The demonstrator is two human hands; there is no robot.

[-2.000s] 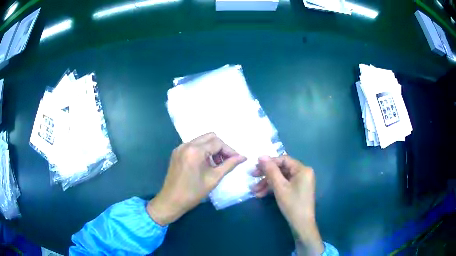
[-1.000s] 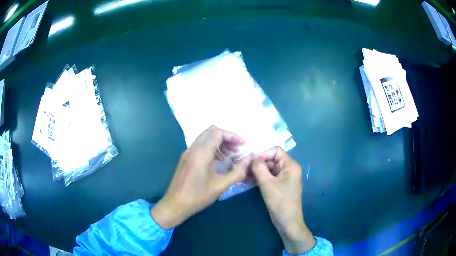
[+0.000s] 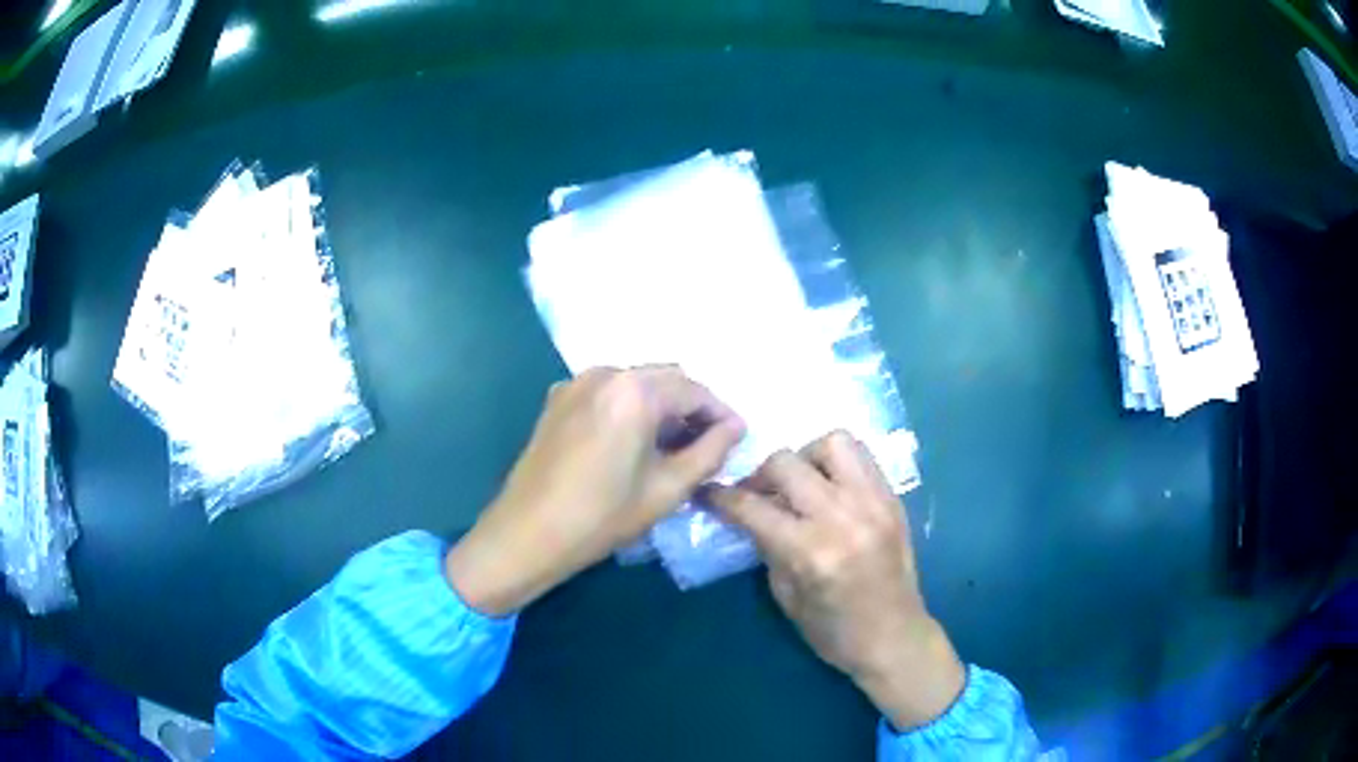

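A pile of white, shiny clear plastic bags point(image 3: 670, 276) lies directly before me on the dark green bench, washed out by glare. A grey-blue clear bag edge shows along its right side. My left hand point(image 3: 611, 462) is over the lower left part of the pile, thumb and fingertips pinched at a bag. My right hand point(image 3: 834, 543) is over the lower right part, its fingertips at the same bag, close to the left fingertips. Crinkled clear plastic sticks out below, between the hands. Whether a leaflet is inside that bag cannot be told.
Fanned bagged leaflets point(image 3: 253, 343) lie at the left, with a narrower pile point(image 3: 30, 484) at the far left. Loose leaflets point(image 3: 1184, 298) lie at the right, beside a dark tray point(image 3: 1311, 402). White stacks stand along the far side, including a thin pile point(image 3: 1110, 18).
A clear bag edge now sticks out at the pile's upper right. My right hand has turned more palm-down and its fingers reach further left. The whole view has shifted slightly.
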